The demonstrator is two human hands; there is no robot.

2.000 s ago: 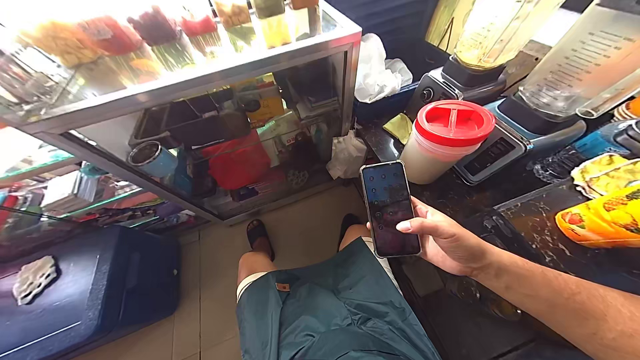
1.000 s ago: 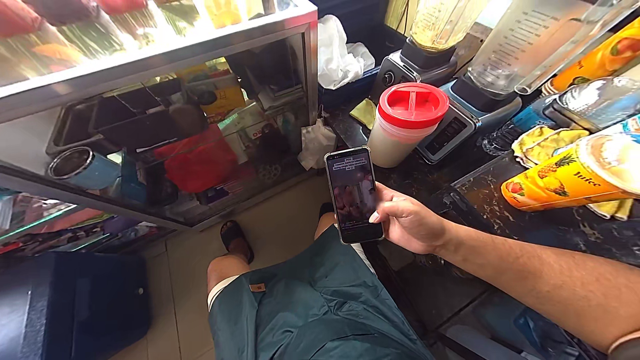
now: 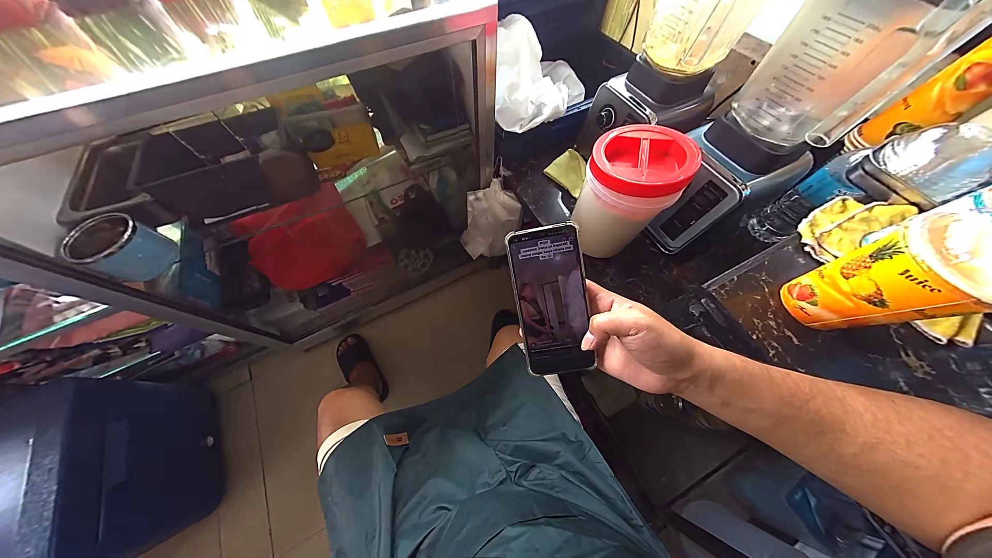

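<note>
My right hand (image 3: 639, 341) is closed around a smartphone (image 3: 549, 298) in a clear case, its thumb at the lower right edge of the lit screen. The phone is upright above my lap, where a dark green apron (image 3: 480, 465) lies. Just behind the phone stands a whitish plastic container (image 3: 612, 213) with a red lid (image 3: 645, 159). My left hand is out of view.
Two blenders (image 3: 659, 93) (image 3: 775, 139) stand on the black marbled counter (image 3: 744, 302) at right. A yellow juice cup (image 3: 860, 279) lies there beside a yellow cloth (image 3: 845, 225). A glass-fronted cabinet (image 3: 391, 298) stands ahead; a blue cooler box (image 3: 139, 457) is at lower left.
The phone screen has gone from rows of small icons to a picture with text over it. My right hand still holds the phone. The view has shifted toward the right.
</note>
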